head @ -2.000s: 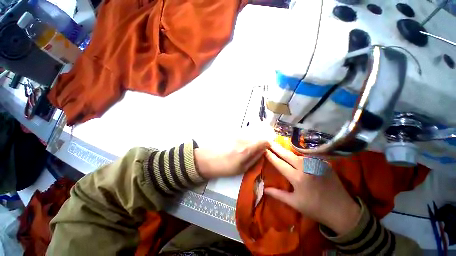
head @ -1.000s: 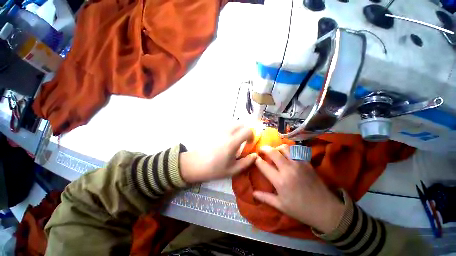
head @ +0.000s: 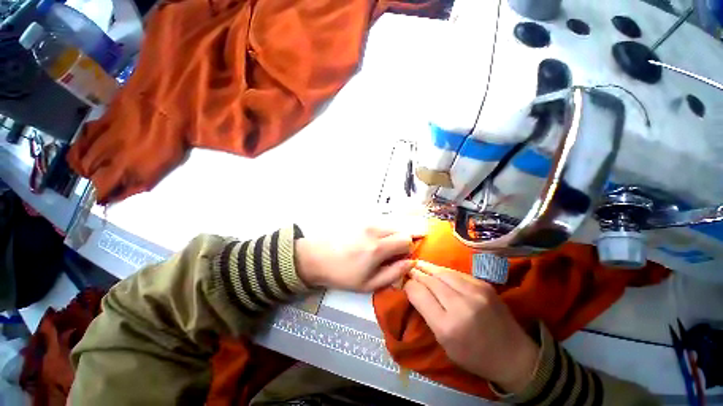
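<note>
The rust-orange garment piece [head: 432, 353] lies under and around my right hand, glowing bright orange below the needle lamp. My left hand [head: 353, 258] pinches its edge between thumb and fingers, just in front of the needle area. My right hand [head: 472, 321] lies on the fabric, its fingertips holding the same edge beside my left fingertips. The white sewing machine head [head: 634, 119] with a blue stripe stands at the right. Its presser foot area [head: 444, 212] is partly hidden by the curved metal guard [head: 567, 174]. A grey ridged knob [head: 490, 268] sits low on the head.
A large rust-orange garment [head: 230, 87] lies on the white table left of the machine. Drink bottle [head: 75, 71] at upper left. Thin snips [head: 686, 361] at the right edge. A ruler [head: 341, 335] runs along the near edge. Darker orange fabric [head: 59, 349] is below the table.
My right hand's fingers have drawn together and moved slightly toward me at the fabric edge. More bright orange fabric shows flat between fingertips and needle. The whole view has shifted between frames.
</note>
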